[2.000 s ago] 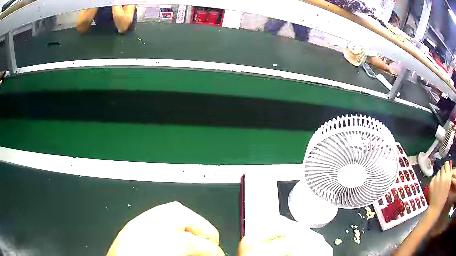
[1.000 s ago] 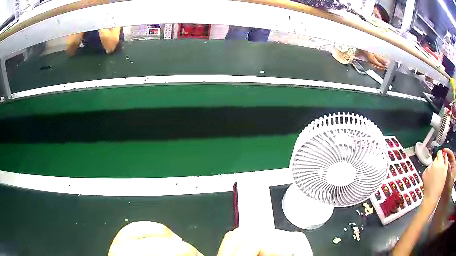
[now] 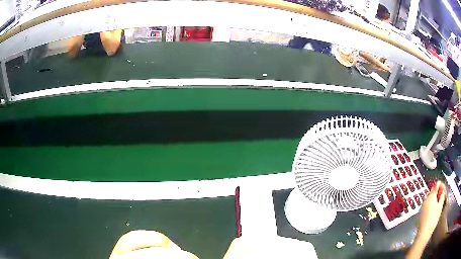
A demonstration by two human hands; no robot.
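Observation:
My left hand (image 3: 149,246) is at the bottom edge, left of centre, overexposed and cut off by the picture's rim. My right hand (image 3: 273,248) is at the bottom edge, right of it, also washed out and cut off. The fingertips of both hands are out of the picture, so whatever they hold cannot be seen. A phone's reddish-purple edge (image 3: 237,211) shows just above my right hand, with a white strip (image 3: 257,210) lying over it.
A white desk fan (image 3: 343,174) stands to the right on the dark-green bench. Behind it is a white tray (image 3: 389,222) of red pieces. Cream scraps (image 3: 359,236) lie near the fan. A coworker's hands (image 3: 434,202) are at the far right. A green belt (image 3: 151,162) runs across.
Both hands sit lower in the picture than two seconds ago, and the view has tilted slightly up. The coworker's hands at the right have moved down since one second ago.

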